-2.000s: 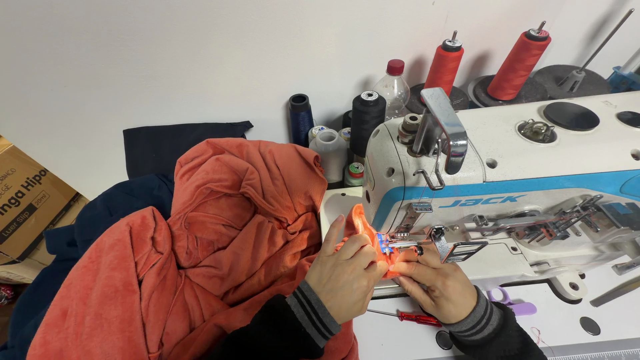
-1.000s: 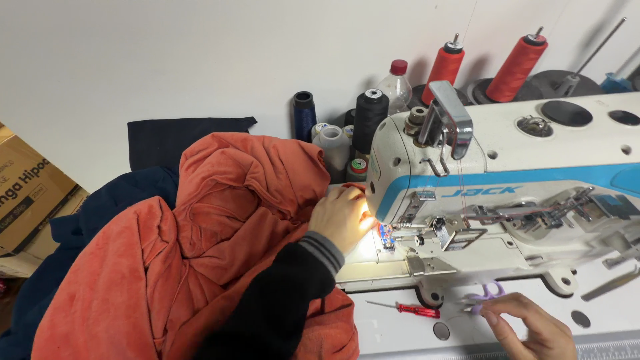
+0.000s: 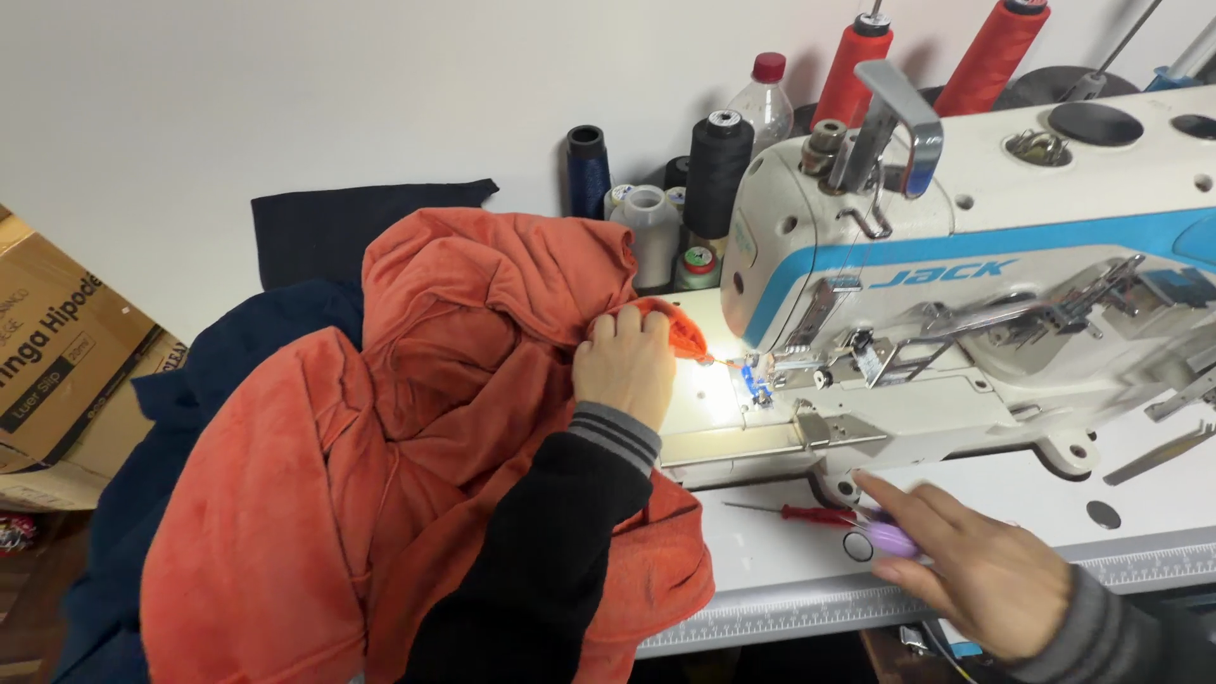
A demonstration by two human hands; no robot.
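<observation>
My left hand (image 3: 627,366) grips the edge of an orange-red plush fabric (image 3: 456,380) on the white bed of a Jack sewing machine (image 3: 874,275). A thin orange thread runs from the fabric's edge to the blue presser foot (image 3: 757,382), which lies to the right of that hand. At the lower right, my right hand (image 3: 969,560) is over the table with thumb and forefinger spread around small scissors with purple handles (image 3: 888,540); whether it touches them I cannot tell. A red-handled screwdriver (image 3: 817,515) lies beside the scissors.
Behind the fabric stand a black thread cone (image 3: 720,171), a navy cone (image 3: 587,171) and a red-capped plastic bottle (image 3: 765,104). Red thread cones (image 3: 855,71) rise behind the machine. Dark blue fabric (image 3: 228,351) and a cardboard box (image 3: 66,351) are at the left. A ruler strip (image 3: 779,603) edges the table.
Both hands were on the orange fabric at the presser foot. My left hand has drawn the fabric left of the foot; my right hand has let go and moved down to the purple scissors.
</observation>
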